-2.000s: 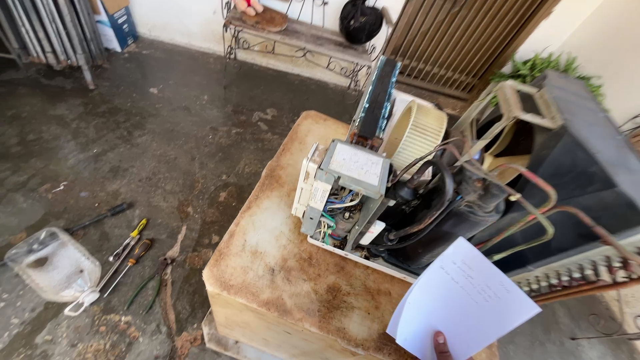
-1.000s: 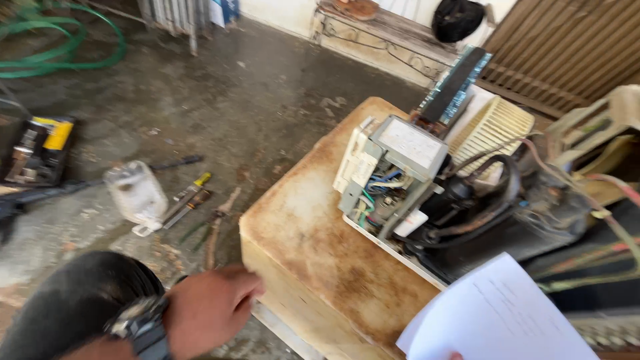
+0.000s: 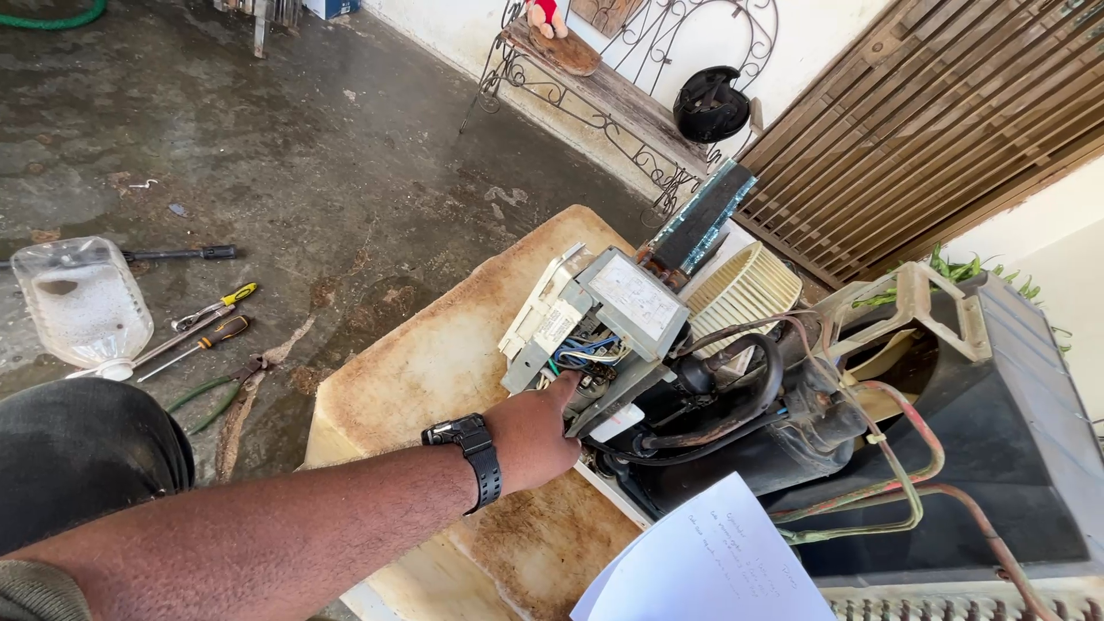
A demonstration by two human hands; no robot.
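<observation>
My left hand (image 3: 536,438), with a black watch on its wrist, reaches in from the lower left. Its index finger is extended at the blue, white and green wires (image 3: 586,349) in the metal electrical box (image 3: 634,302) of an opened air conditioner. Whether the fingertip touches them I cannot tell. Its other fingers are curled and hold nothing visible. Handwritten paper sheets (image 3: 711,561) stand at the bottom edge; my right hand is out of view. Right of the box are a cream blower wheel (image 3: 750,297), a dark compressor (image 3: 819,410) and bent copper tubes (image 3: 914,423).
The unit rests on a rusty, stained box-like base (image 3: 431,371). On the wet floor at left lie a clear plastic jug (image 3: 82,302), screwdrivers (image 3: 211,338) and green-handled pliers (image 3: 211,397). Behind stands a bench (image 3: 604,95) with a black helmet (image 3: 711,103).
My left hand, out of view at first and then over the base's left edge, has moved right to the electrical box, with its index finger now extended. The right thumb on the paper has left the view.
</observation>
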